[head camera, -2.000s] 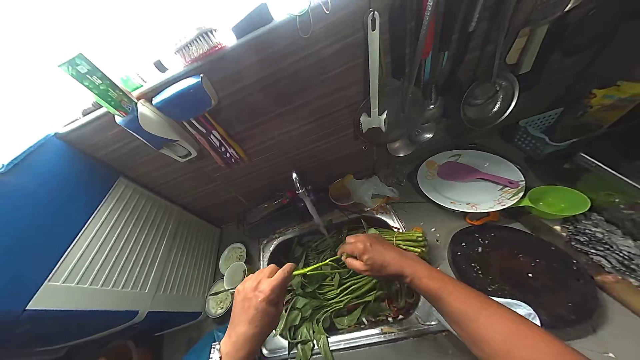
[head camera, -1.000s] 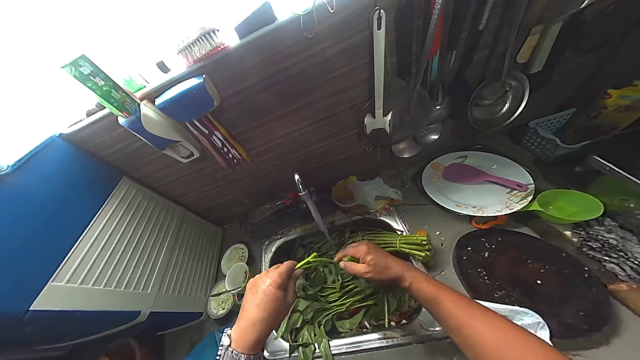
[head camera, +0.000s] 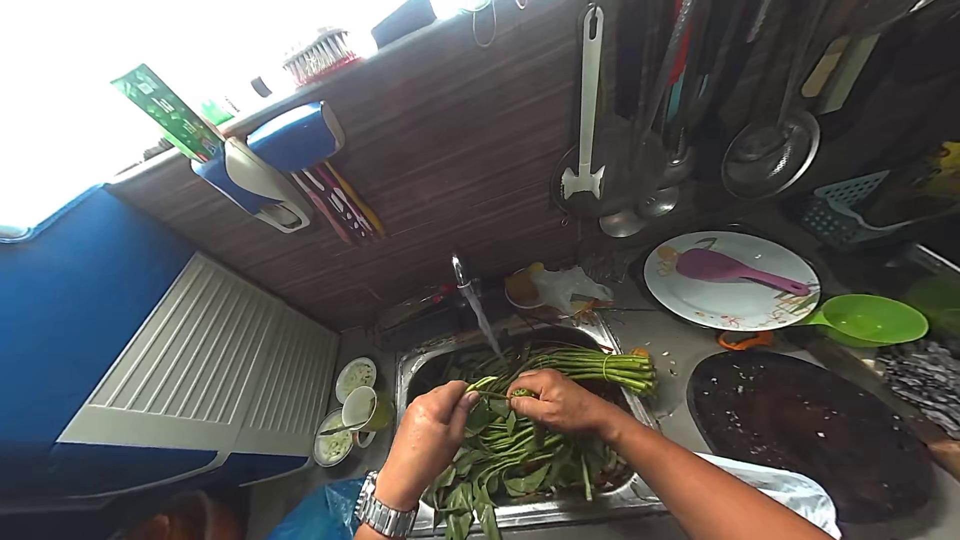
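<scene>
Over a metal sink (head camera: 525, 517) heaped with leafy green stems (head camera: 517, 457), my left hand (head camera: 435, 424) pinches a thin green stem. My right hand (head camera: 559, 401), close by on the right, grips the same stem's other side and some green bits. A banded bundle of cut stems (head camera: 626, 370) rests across the sink's right rear edge, behind my right hand. Water runs from the faucet (head camera: 462, 274) into the sink. A metal watch (head camera: 384, 508) is on my left wrist. The stem's ends are hidden by my fingers.
Cups and bowls (head camera: 332, 444) stand left of the sink. At right are a dark round board (head camera: 810, 435), a plate (head camera: 731, 304) with a purple rice paddle (head camera: 739, 271), and a green plastic dipper (head camera: 870, 319). Utensils hang on the wall, among them a meat mallet (head camera: 589, 112).
My two hands remain over the sink, working at stems. Between them the green stem looks thinner than one second ago. The faucet still runs.
</scene>
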